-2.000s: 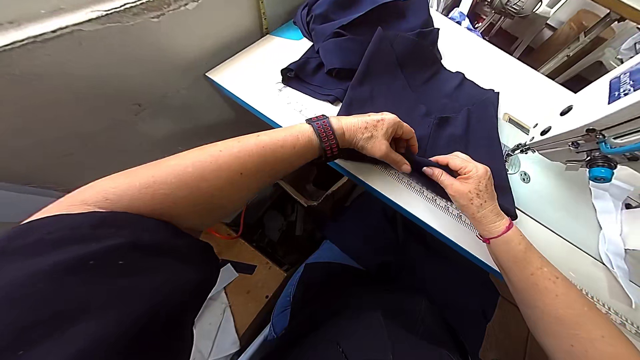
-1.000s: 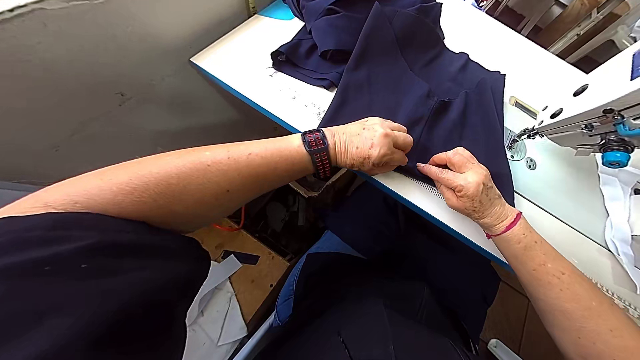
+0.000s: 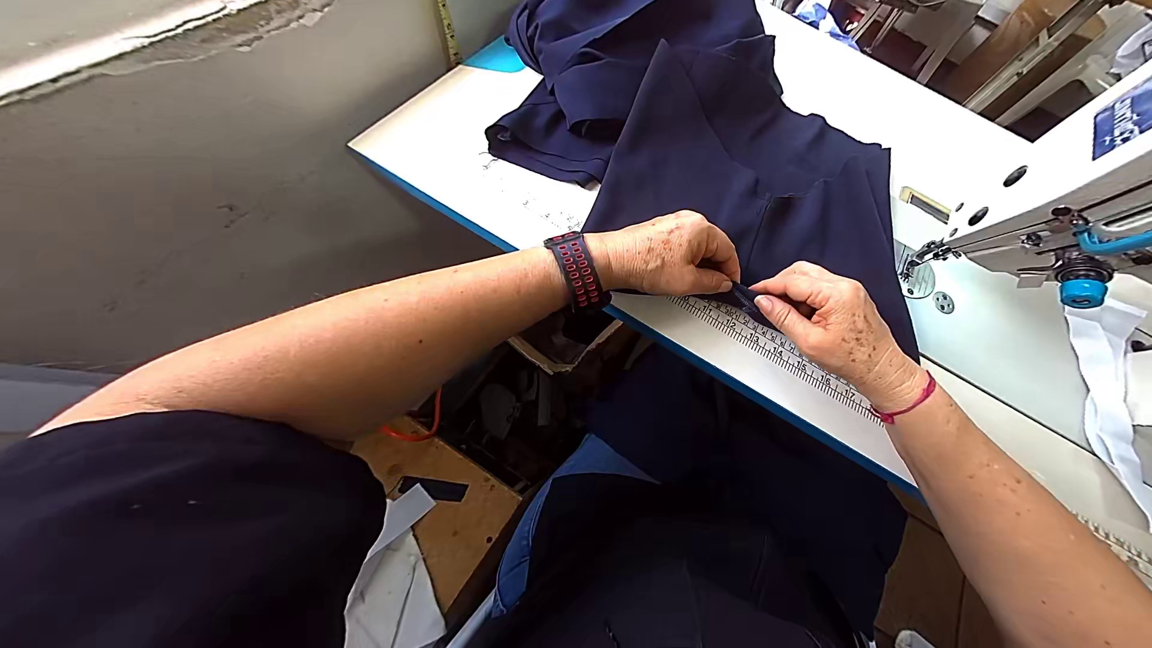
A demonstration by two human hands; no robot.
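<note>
A navy fabric piece (image 3: 720,171) lies over the white sewing table, its near edge folded close to the table's front. My left hand (image 3: 670,256), with a dark red-dotted band at its wrist, pinches that edge between thumb and fingers. Close on its right, my right hand (image 3: 832,324) pinches the same edge, a short stretch of cloth showing between the fingertips. A ruler scale (image 3: 774,346) runs along the table's front edge, partly under the cloth and my right hand. The presser foot (image 3: 913,265) of the sewing machine stands just right of the fabric.
More navy fabric (image 3: 621,67) is heaped at the back of the white table (image 3: 423,126). The sewing machine (image 3: 1071,198) occupies the right side, with a white cloth strip (image 3: 1107,396) beside it. Below left are a wooden board (image 3: 459,531) and pale scraps (image 3: 396,585).
My hands have shifted along the fabric's near edge and now pinch it close together. More of the ruler scale shows than one second ago.
</note>
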